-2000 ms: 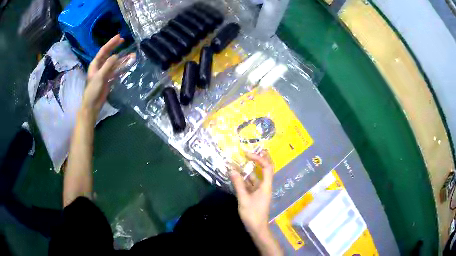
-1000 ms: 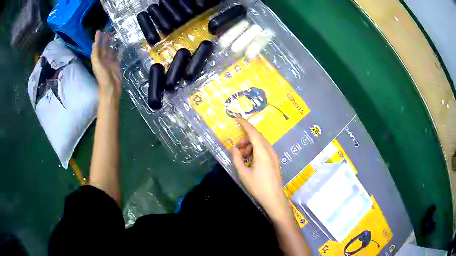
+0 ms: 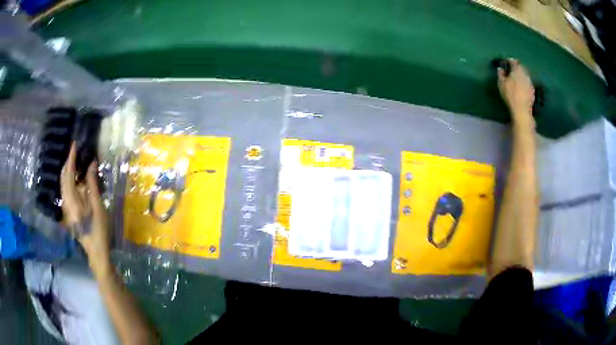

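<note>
Black oblong units (image 3: 55,158) lie in a row in a clear bulk tray at the left, blurred. White units (image 3: 120,127) lie beside them. My left hand (image 3: 85,202) is at the near side of the black units with thumb and fingers apart; whether it grips one cannot be told. My right hand (image 3: 517,89) reaches far right over the green belt, its fingertips at a small dark thing (image 3: 502,66); the grip is unclear. A white inner tray (image 3: 341,214) lies on the carton cover in the middle.
The grey carton cover (image 3: 253,121) has yellow panels with printed headsets. The green belt (image 3: 324,64) runs along the far side. A tall whitish stack of trays (image 3: 579,202) stands at the right end. A blue stool (image 3: 10,232) and a white sack (image 3: 71,296) are at lower left.
The view has turned to the right. My right hand has moved from above the left yellow panel to the belt at far right. My left hand has come to the black units.
</note>
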